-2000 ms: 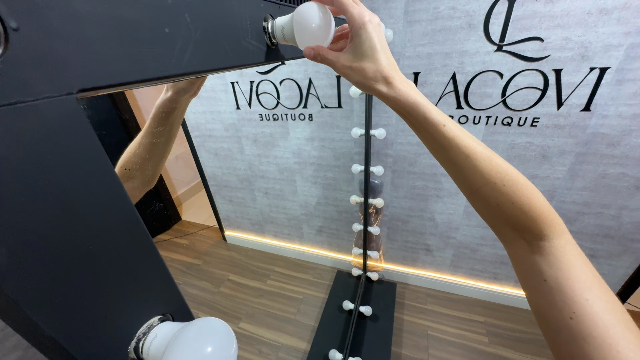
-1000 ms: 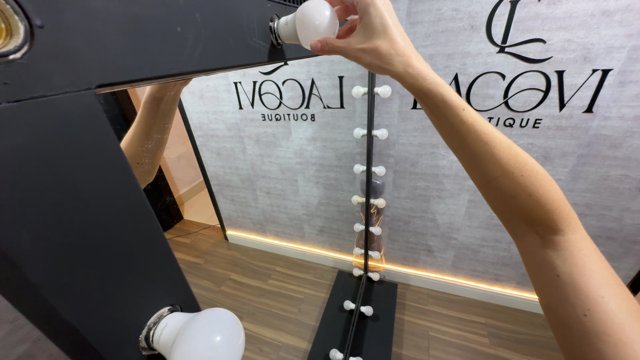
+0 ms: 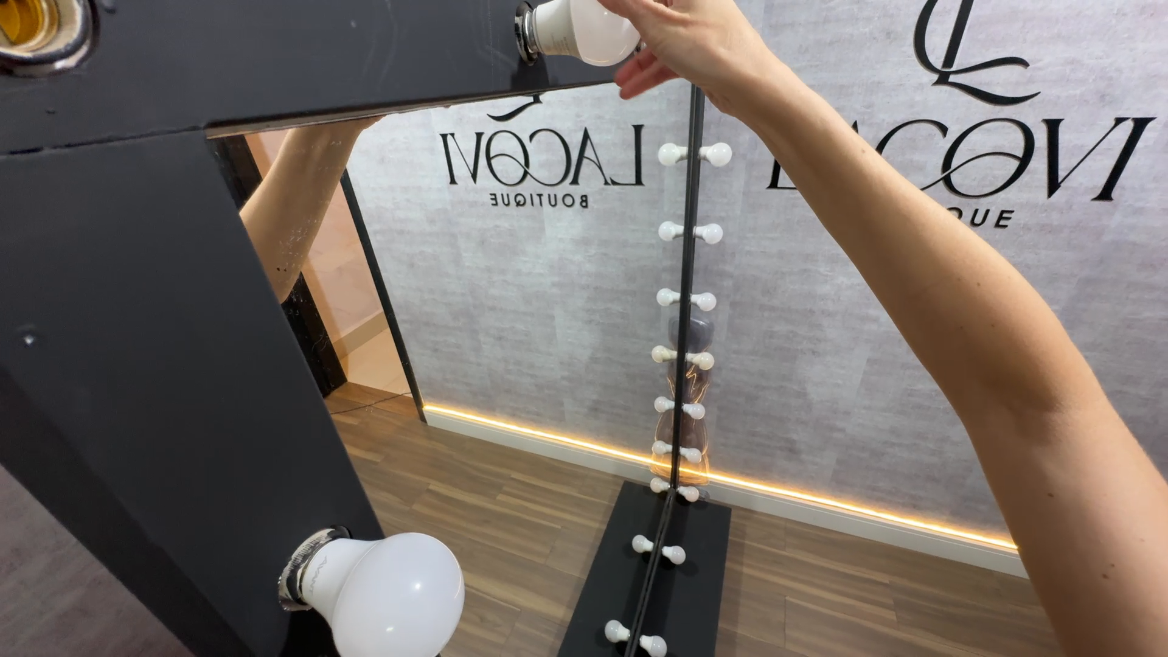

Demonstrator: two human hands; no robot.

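Note:
My right hand (image 3: pixel 693 46) reaches up from the lower right to a white light bulb (image 3: pixel 598 29) seated in a metal-rimmed socket on the black upper board of a mirror frame. Some fingers touch or nearly touch the bulb's outer side, and others are bent just below it. The top edge of the view cuts off part of the hand, so the grip is unclear. Lower left, another white bulb (image 3: pixel 400 593) sits in a socket on the frame's side board (image 3: pixel 155 301). A socket with a yellowish inside (image 3: pixel 36 32) shows at the top left. My left hand is out of view.
The mirror (image 3: pixel 538 301) reflects a forearm, a doorway and grey wall. Down its far edge runs a row of paired bulbs and reflections (image 3: pixel 690 232). A dark base (image 3: pixel 602 566) stands on the wood floor (image 3: pixel 839 584). Behind, the grey wall (image 3: pixel 821 365) bears lettering above a glowing light strip.
My right hand's fingers have shifted on or off the bulb's outer side, and the lower ones now stand away from it. More of the top-left socket shows than two seconds ago.

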